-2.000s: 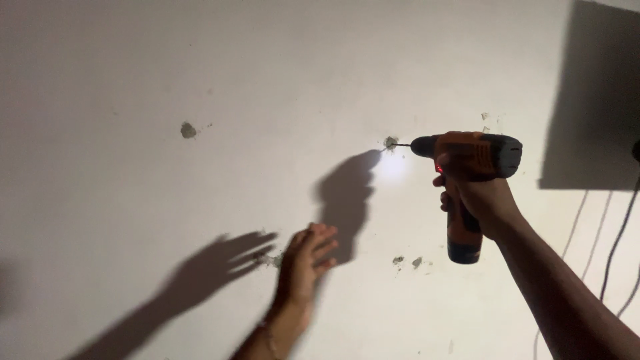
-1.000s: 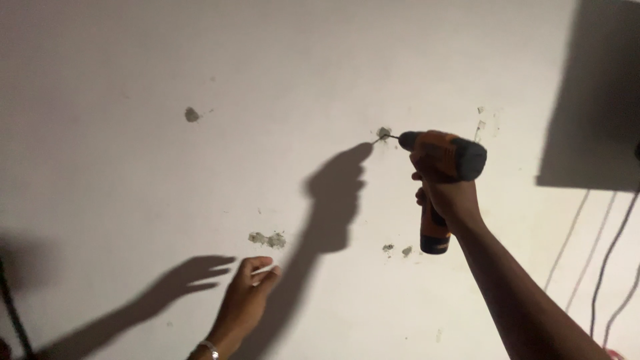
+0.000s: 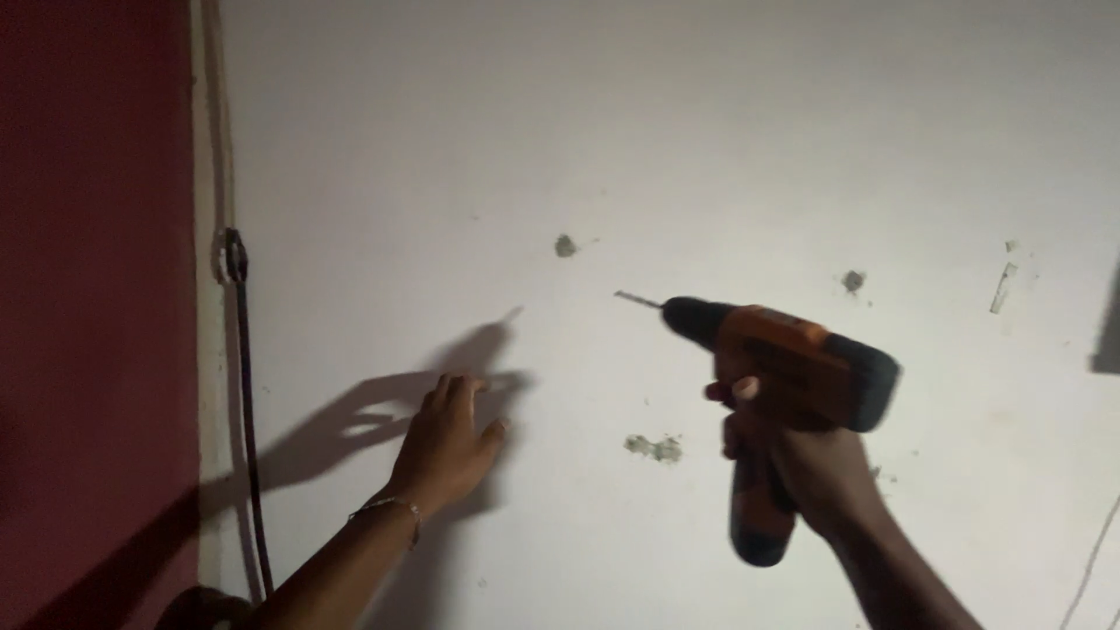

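My right hand (image 3: pixel 801 455) grips the handle of an orange and black cordless drill (image 3: pixel 779 350), right of centre. Its thin drill bit (image 3: pixel 637 299) points up and left, and its tip lies between two holes in view. One chipped hole (image 3: pixel 565 246) in the white wall (image 3: pixel 700 131) is up and left of the bit; another hole (image 3: pixel 853 281) is above the drill's body. My left hand (image 3: pixel 451 437), with a thin bracelet (image 3: pixel 389 506) on the wrist, is at lower left with fingers apart and nothing held. Whether it touches the wall I cannot tell.
A dark cable (image 3: pixel 248 394) hangs from a dark fitting (image 3: pixel 234 255) beside the edge of a dark red surface (image 3: pixel 96 262) at left. A chipped patch (image 3: pixel 654 448) marks the wall between my hands. A dark object's corner (image 3: pixel 1108 337) and a thin cord (image 3: pixel 1091 560) are at right.
The drill bit, earlier at the right-hand hole, is now away from it and left of it. The drill has moved left with my right hand. The view has swung left, bringing in the red surface.
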